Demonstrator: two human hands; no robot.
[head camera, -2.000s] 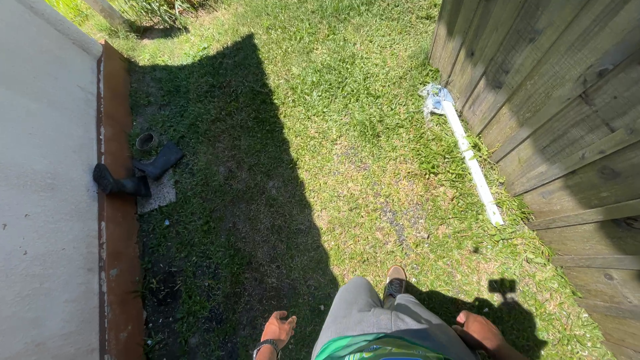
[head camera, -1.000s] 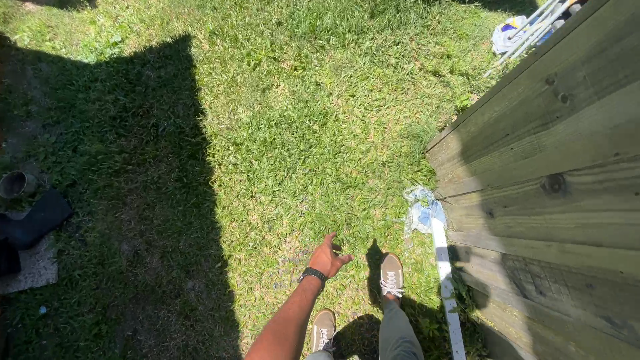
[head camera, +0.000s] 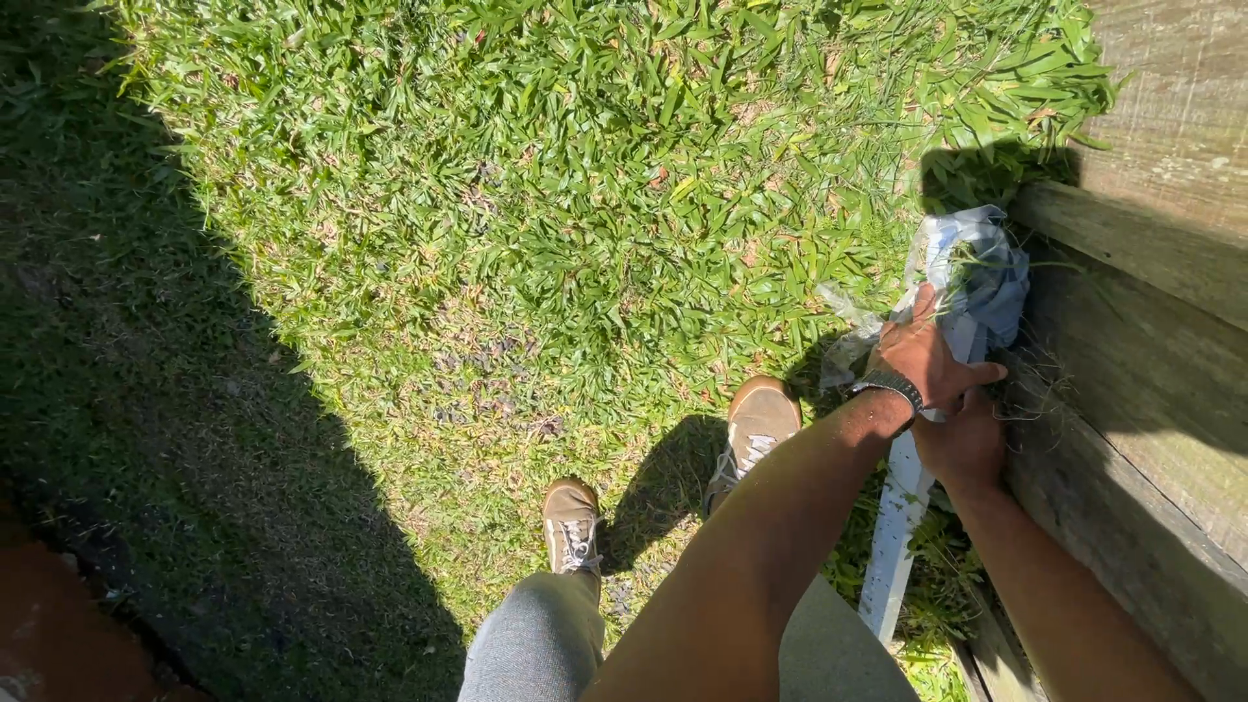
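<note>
My left hand (head camera: 924, 363), with a dark band on its wrist, reaches across to the right and lies over a white bar (head camera: 895, 536) just below its bagged end. Its index finger points at a crumpled clear and bluish plastic bag (head camera: 978, 268) with grass blades on it. Beneath and beside it, my right hand (head camera: 963, 439) is closed round the bar, its fingers partly hidden by the left hand. Whether the left hand grips the bar or the plastic is unclear. The bar slants down beside the fence.
A weathered wooden fence (head camera: 1121, 439) runs close along the right. Grass (head camera: 585, 214) covers the ground, with a broad shadow at left. My two brown shoes (head camera: 765, 424) stand left of the bar. A reddish-brown edge (head camera: 58, 614) shows at lower left.
My left hand has moved from over the grass to the bar's bagged end. My right hand, out of sight one second ago, is now on the bar. The view has moved closer to the fence.
</note>
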